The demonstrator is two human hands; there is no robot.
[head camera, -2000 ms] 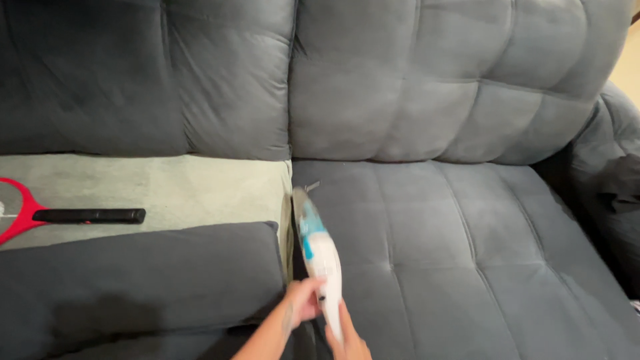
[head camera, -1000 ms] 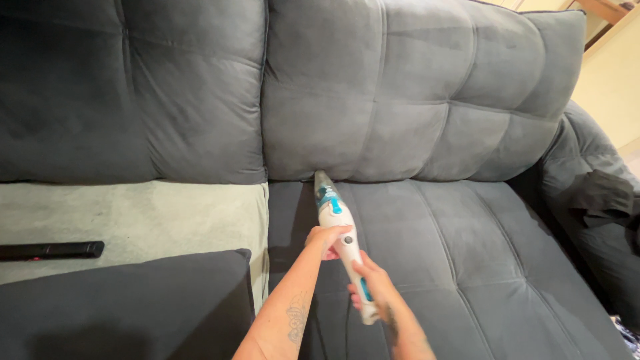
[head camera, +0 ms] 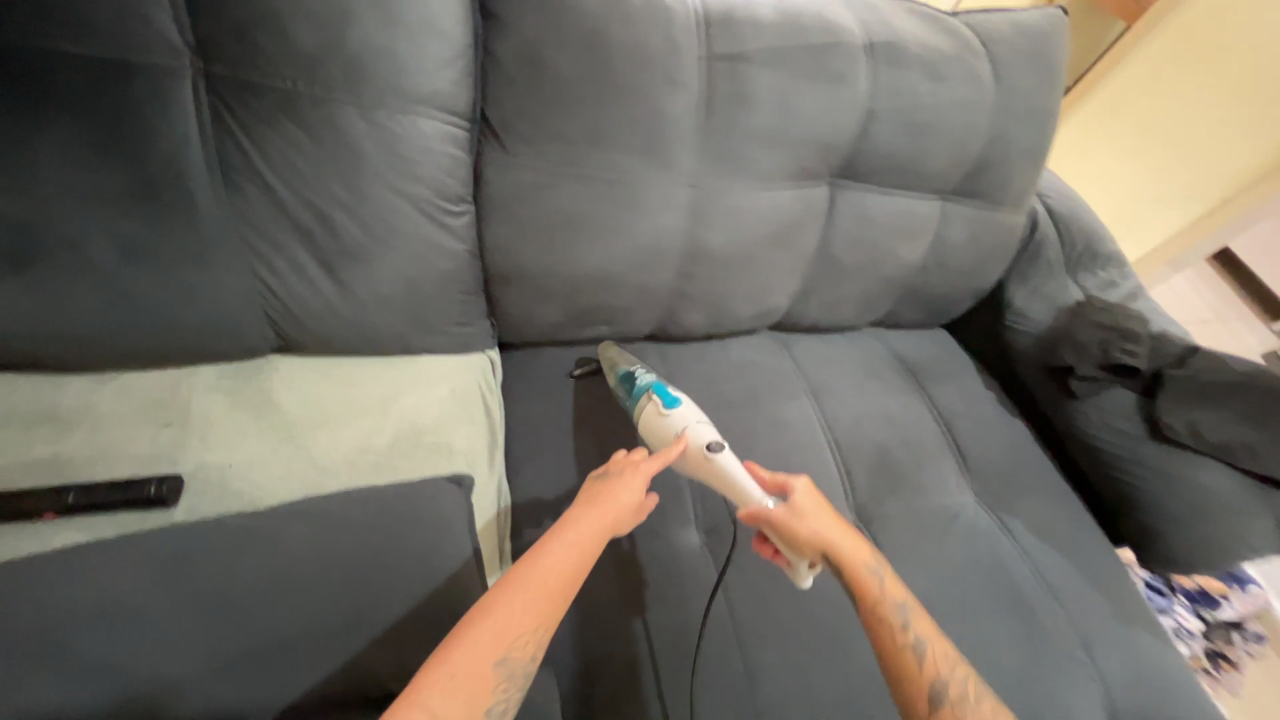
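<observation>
A white and blue handheld vacuum cleaner (head camera: pixel 690 440) slants over the grey sofa seat (head camera: pixel 800 400), its clear nozzle near the base of the backrest. My right hand (head camera: pixel 795 515) is wrapped around its handle. With the index finger stretched out, my left hand (head camera: pixel 625 485) touches the side of the vacuum's body; its other fingers are loosely curled around nothing. A small dark object (head camera: pixel 584 368) lies beside the nozzle tip; what it is, I cannot tell. From below the handle a black cord (head camera: pixel 710 610) runs down.
The tufted backrest (head camera: pixel 760 170) rises behind the seat. At left, a black handle (head camera: pixel 90 497) lies on pale fabric (head camera: pixel 340 420), behind a loose grey cushion (head camera: pixel 250 590). Dark cloth (head camera: pixel 1100 345) rests on the right armrest (head camera: pixel 1060 240). Patterned fabric (head camera: pixel 1205 610) shows at lower right.
The vacuum's nozzle has moved from the gap between the seat sections to the base of the right backrest. My left hand has loosened from the body to a fingertip touch.
</observation>
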